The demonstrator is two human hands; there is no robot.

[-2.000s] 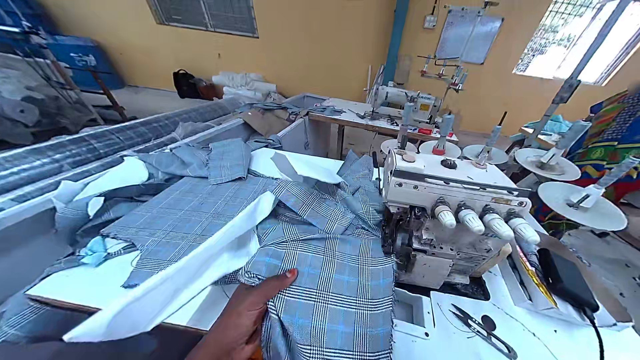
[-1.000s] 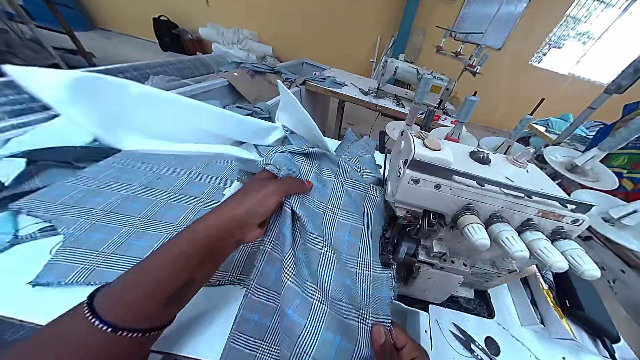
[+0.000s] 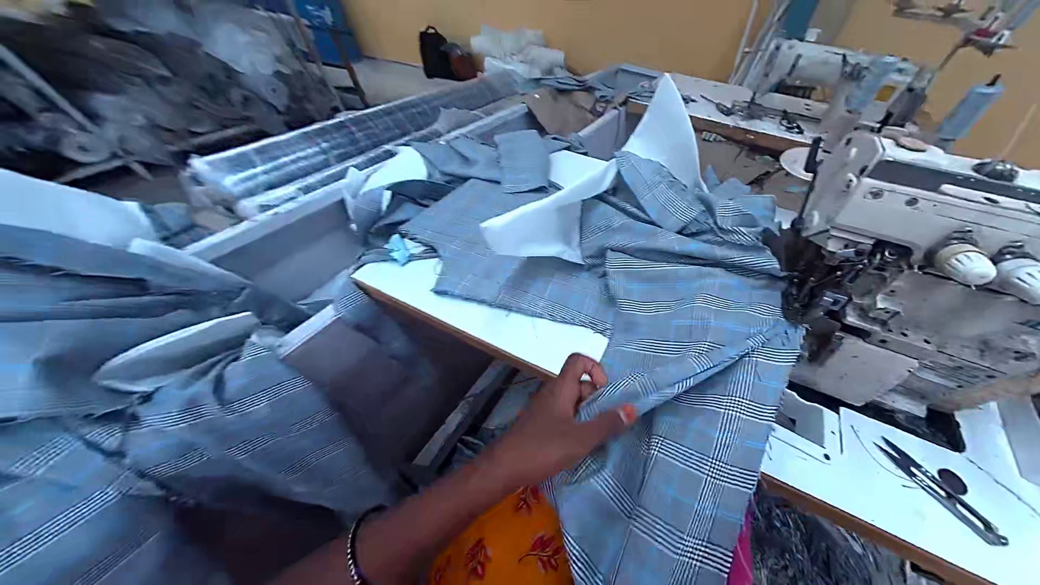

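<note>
My left hand [image 3: 573, 410] pinches the left edge of a grey-blue plaid fabric piece [image 3: 699, 455] between thumb and curled fingers. The fabric drapes over the front edge of the white table, and its right edge lies beside the needle area of a white overlock sewing machine [image 3: 918, 219]. White lining pieces [image 3: 552, 215] stick up from the plaid cloth behind. My right hand is out of view.
Black thread snips [image 3: 942, 491] lie on the table [image 3: 479, 321] at the right. More plaid pieces [image 3: 244, 414] hang at the left, beside a grey bin [image 3: 284, 244]. Wrapped fabric rolls [image 3: 349, 142] and a second sewing machine [image 3: 812, 73] stand behind.
The view has swung left. My left hand has moved from the top of the cloth toward the table's front edge. My right hand, on the cloth's lower edge a second ago, has left view.
</note>
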